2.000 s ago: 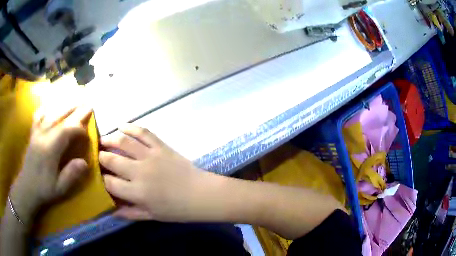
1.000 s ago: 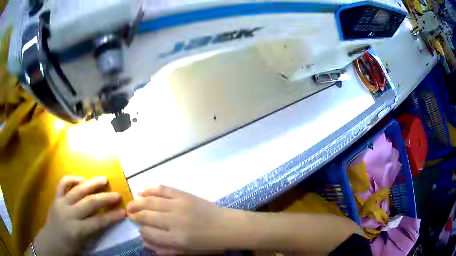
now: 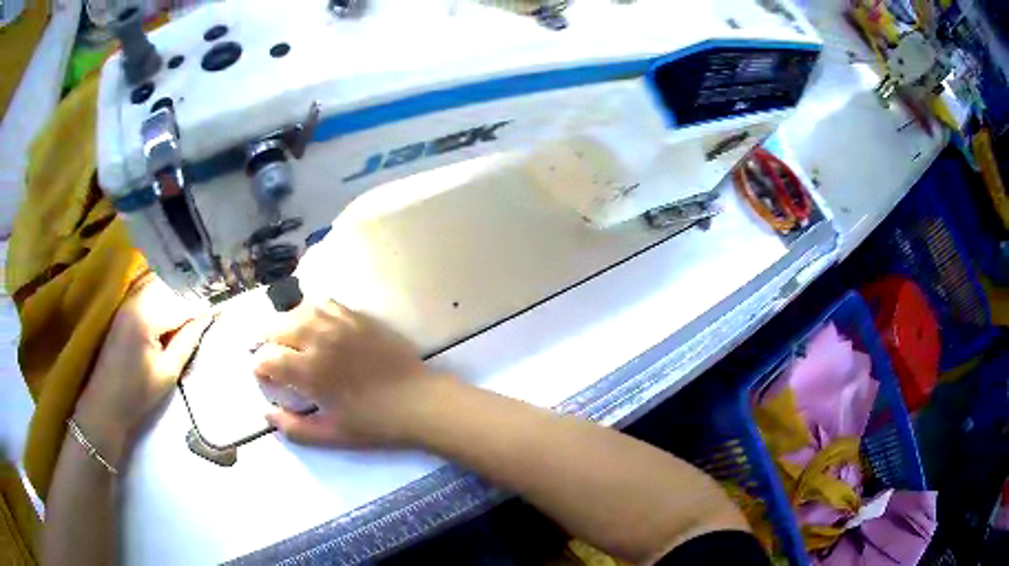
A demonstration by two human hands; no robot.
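The mustard-yellow cloth lies left of and behind the sewing machine head, bunched in folds. My left hand is at the cloth's right edge, fingertips near the needle area; glare hides whether they pinch it. My right hand is over the machine bed just right of the needle area, fingers curled down. A pale patch shows under its fingers; I cannot tell whether it is a held object or the bed. No yellow cloth shows under my right hand.
A ruler strip runs along the table's front edge. An orange-red round dish sits at the table's right end. A blue crate with a pink and yellow bundle stands below right, beside a red container. The dark control panel is on the head.
The yellow cloth has moved away from the front of the bed to the left and back. Both hands have moved up towards the needle. More of the machine head is in view.
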